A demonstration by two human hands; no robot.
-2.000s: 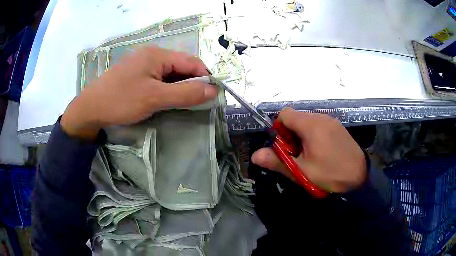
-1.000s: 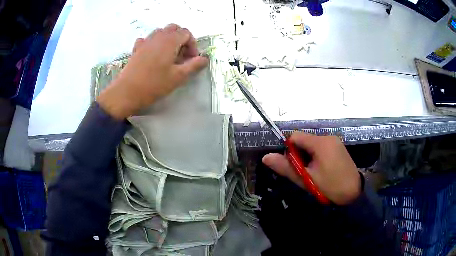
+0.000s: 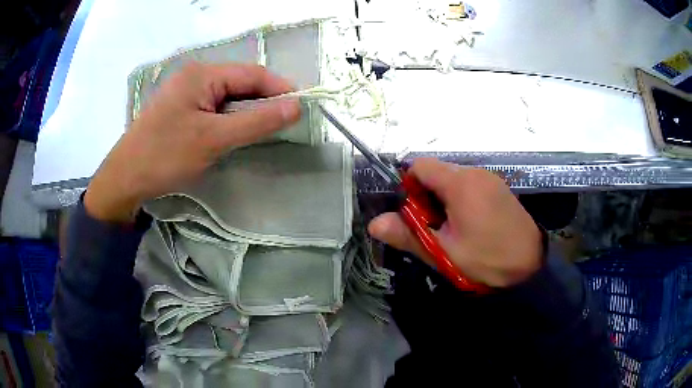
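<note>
Pale grey-green garment pieces [image 3: 284, 193] with lighter stitched edges lie in a layered stack from the white table down over its front edge towards me. My left hand [image 3: 201, 125] pinches the edge of one piece between thumb and fingers, with pale thread tails sticking out to the right of the fingertips. My right hand [image 3: 474, 227] holds fabric shears [image 3: 432, 241] by the red handles. The blade tips are close to the pinched edge, just right of my left fingertips. The blades look nearly closed.
Pale trimmings [image 3: 432, 49] are scattered on the white table [image 3: 485, 114]. A measuring strip [image 3: 561, 173] runs along its front edge. A phone-like object [image 3: 671, 114] lies at the right end. Blue crates [image 3: 645, 303] stand low at both sides.
One second ago my left hand lay further up on the stack; it now holds a piece's edge lower down. The shears have moved left and up to that edge. One more layer lies folded towards me than two seconds ago.
</note>
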